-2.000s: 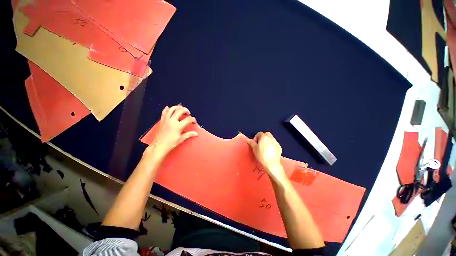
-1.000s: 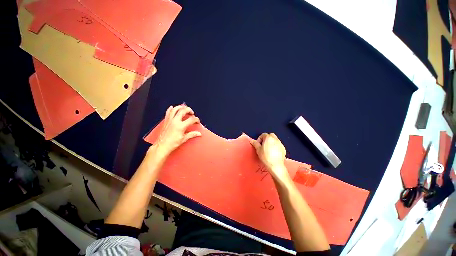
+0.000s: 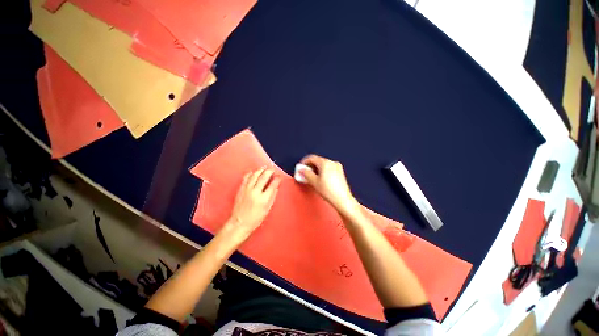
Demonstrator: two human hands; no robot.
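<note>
A large red-orange body pattern piece (image 3: 309, 243) lies flat on dark navy cloth (image 3: 368, 85) near the table's front edge. My left hand (image 3: 255, 200) rests on the card with its fingers spread a little, holding nothing. My right hand (image 3: 323, 177) pinches a small white piece of tailor's chalk (image 3: 302, 172) at the card's curved upper edge. A grey-silver metal weight (image 3: 415, 195) lies on the cloth to the right of my right hand, not touching the card.
Red-orange and tan patterns (image 3: 148, 98) overlap at the upper left, beside a clear plastic ruler (image 3: 172, 157). On the white table edge at right are a dark grey block (image 3: 548, 176), shears (image 3: 525, 274) and small red-orange cards (image 3: 527, 230). Dark scraps lie below the table.
My left hand has moved from the pattern's upper left corner down and right onto its middle. My right hand has moved left along the curved edge, and the chalk now shows.
</note>
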